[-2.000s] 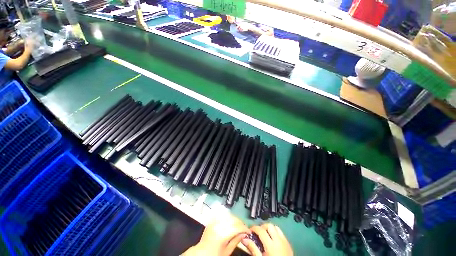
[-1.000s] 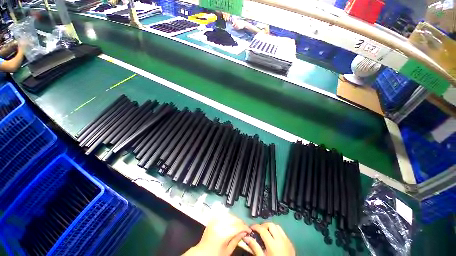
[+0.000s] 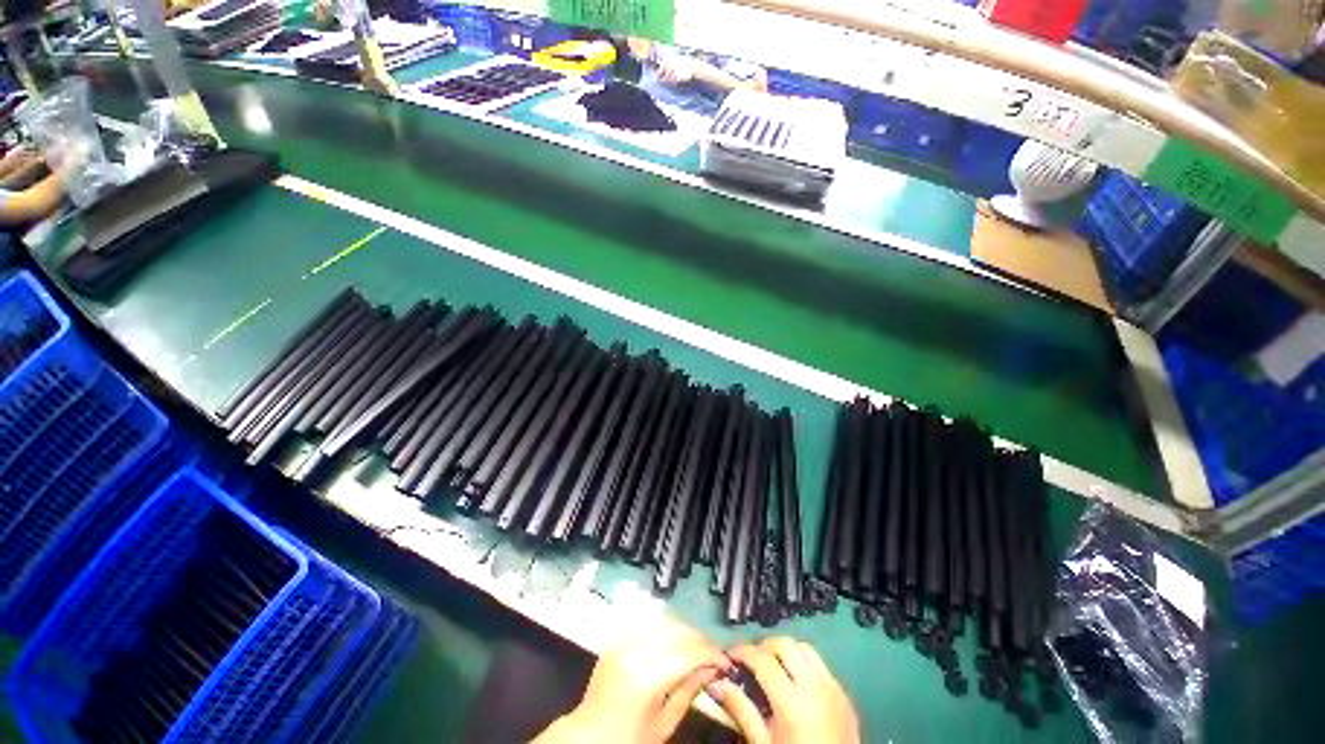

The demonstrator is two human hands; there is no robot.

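My left hand (image 3: 639, 686) and my right hand (image 3: 792, 695) meet at the bottom centre, at the bench's near edge. Their fingertips close together on a small black piece (image 3: 737, 676), mostly hidden by the fingers; I cannot tell its exact shape. Beyond them, black tubes (image 3: 581, 436) lie side by side in a wide group on the green bench. A second group of black tubes (image 3: 930, 509) lies to the right. Small black rings (image 3: 930, 637) lie loose at the near ends of the right group, and more lie by the gap between the groups.
A clear plastic bag (image 3: 1126, 625) with black parts lies at the right. Blue baskets (image 3: 313, 581) stand at lower left, one holding dark tubes. A green belt (image 3: 698, 276) runs behind the tubes. A person's hand (image 3: 32, 189) is at far left. A labelled shelf (image 3: 945, 87) crosses above.
The view has shifted slightly. My hands stay together at the same spot, with only small finger movement. The tubes and rings show no clear change.
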